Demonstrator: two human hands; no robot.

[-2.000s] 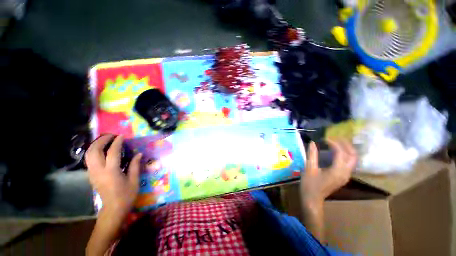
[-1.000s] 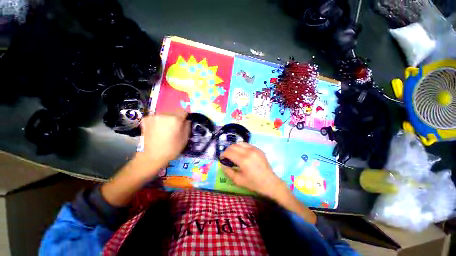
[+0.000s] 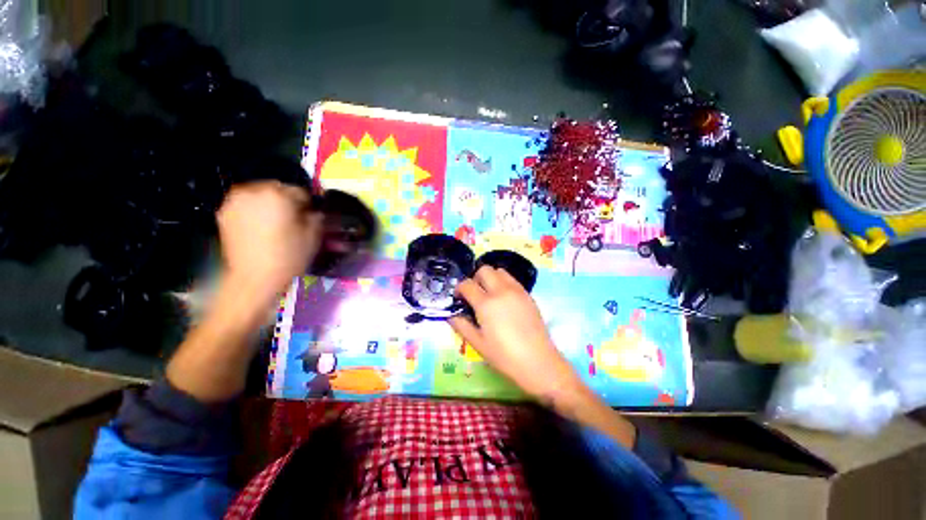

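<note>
Two rounded black housing lobes, joined or side by side, lie on the cartoon-printed mat; the left lobe [image 3: 437,274] shows its open inside and small details. My right hand [image 3: 503,325] pinches their near edge where they meet and partly covers the right lobe [image 3: 508,268]. My left hand [image 3: 266,236] is raised and blurred over the mat's left edge. Another dark, blurred housing [image 3: 347,230] is at its fingertips and looks held. The fingers' exact grip is hidden by blur.
A dark heap of housings [image 3: 193,132] lies left. Red and silvery small parts [image 3: 577,168] lie on the mat, with black parts [image 3: 723,229] beside them. Thin tweezers-like tool [image 3: 665,307], pale-yellow bottle [image 3: 767,338], clear bags [image 3: 843,355] and fan [image 3: 888,150] are right.
My left hand has moved left and up, off the housing lobes on the mat, and now has another housing at its fingertips. My right hand stays at the lobes, which sit slightly differently.
</note>
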